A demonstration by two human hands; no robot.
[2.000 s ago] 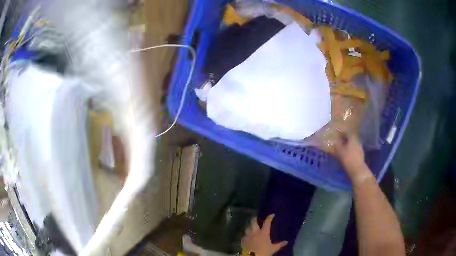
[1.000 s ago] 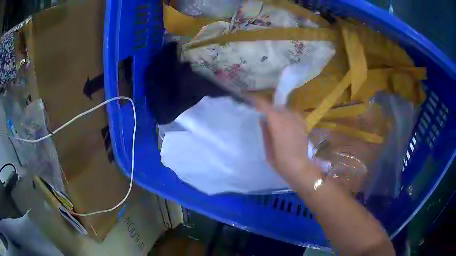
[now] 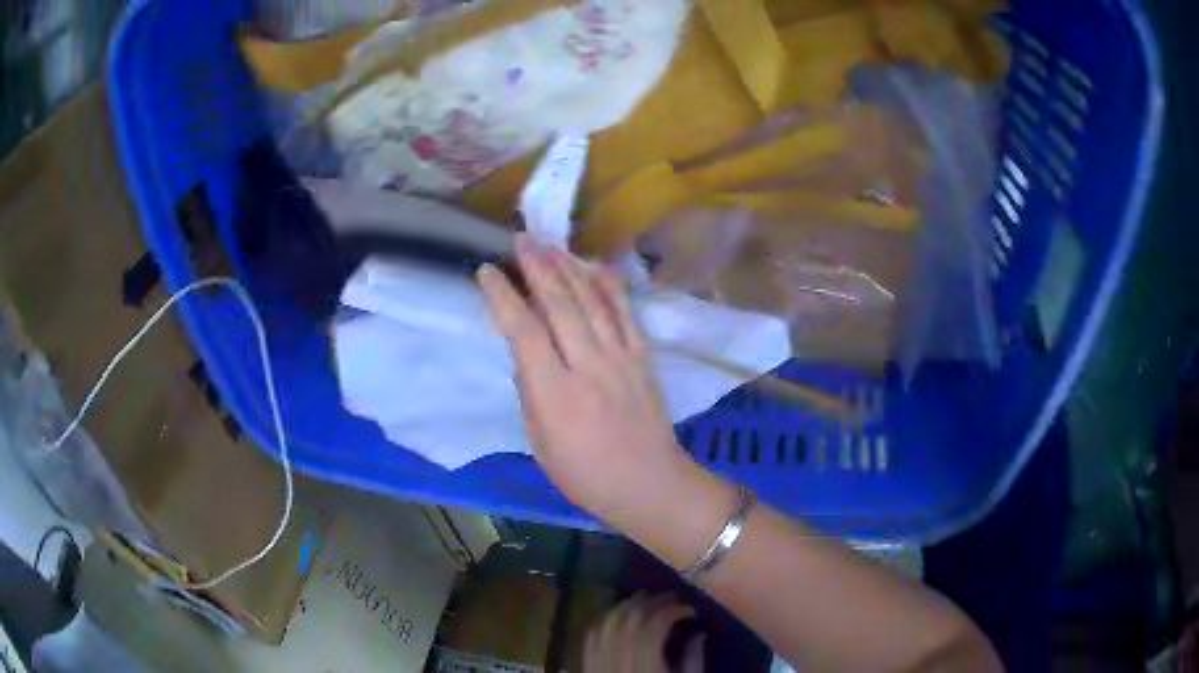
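Observation:
A blue plastic crate (image 3: 842, 506) fills most of the view. Inside it, a folded white garment piece (image 3: 434, 381) lies at the near left side. My right hand (image 3: 579, 355), with a bracelet at the wrist, lies palm down over this piece. Its fingertips are at the piece's far edge; whether they pinch cloth is hidden. A narrow white strip (image 3: 556, 191) stands out beyond the fingers. Dark cloth (image 3: 408, 246), partly blurred, is left of the fingertips. My left hand (image 3: 642, 638) is small and blurred at the bottom edge, outside the crate; its grip is unclear.
The crate also holds flower-printed cloth (image 3: 513, 92), mustard cloth pieces (image 3: 736, 171) and a clear plastic bag (image 3: 953, 224). A thin white cord (image 3: 270, 381) loops over the crate's left rim. Cardboard (image 3: 118, 316) and a printed carton (image 3: 368, 592) are at left. Green floor shows at right.
The view has moved closer to the crate. My right hand has moved onto the white piece, which now looks folded and smaller. The dark cloth is less visible. The flower-printed cloth, hidden at first, now shows.

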